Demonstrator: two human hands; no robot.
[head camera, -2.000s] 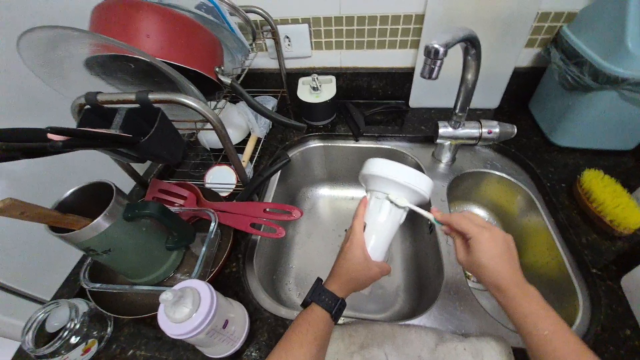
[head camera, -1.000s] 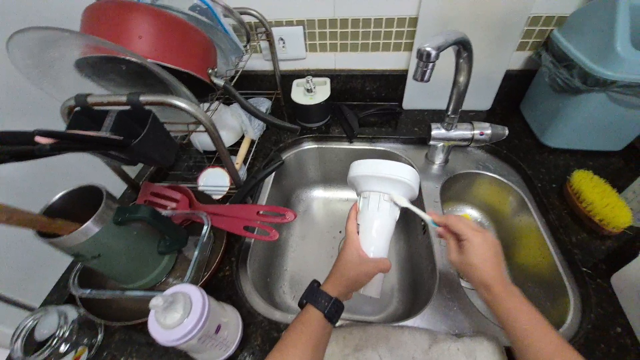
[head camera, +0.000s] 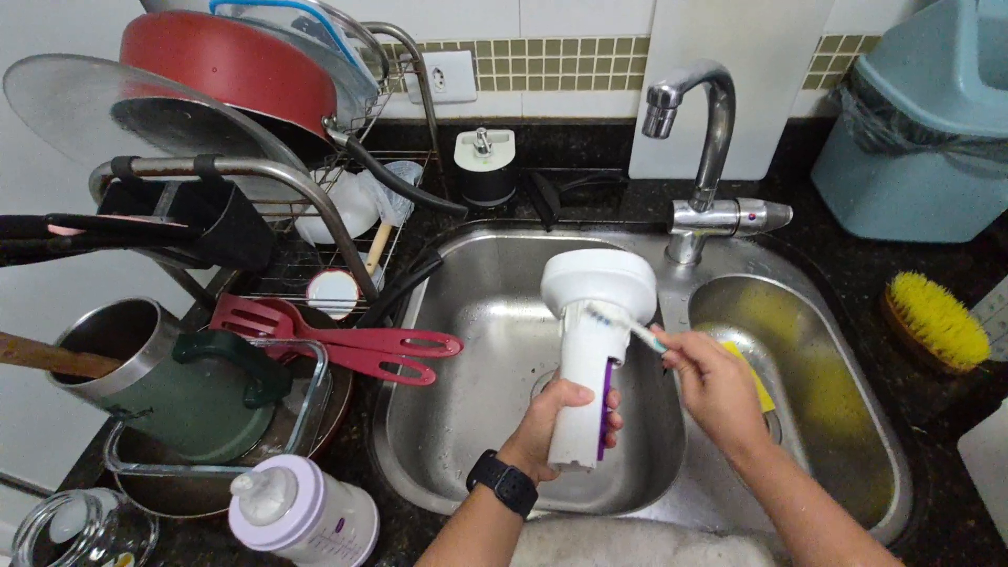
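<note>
My left hand, with a black watch on its wrist, grips the handle of a white plastic appliance part over the large sink basin. The part stands nearly upright, its wide round end at the top, and a purple strip runs along the handle's right side. In my right hand is a toothbrush; its bristles touch the part just below the round end.
A chrome faucet rises behind the steel double sink. A dish rack with a red pan, red utensils, a green mug and a baby bottle stand left. Right are a yellow brush and a blue bin.
The white part has turned in my left hand, so the purple strip now shows. The toothbrush has moved from the part's right edge onto its front.
</note>
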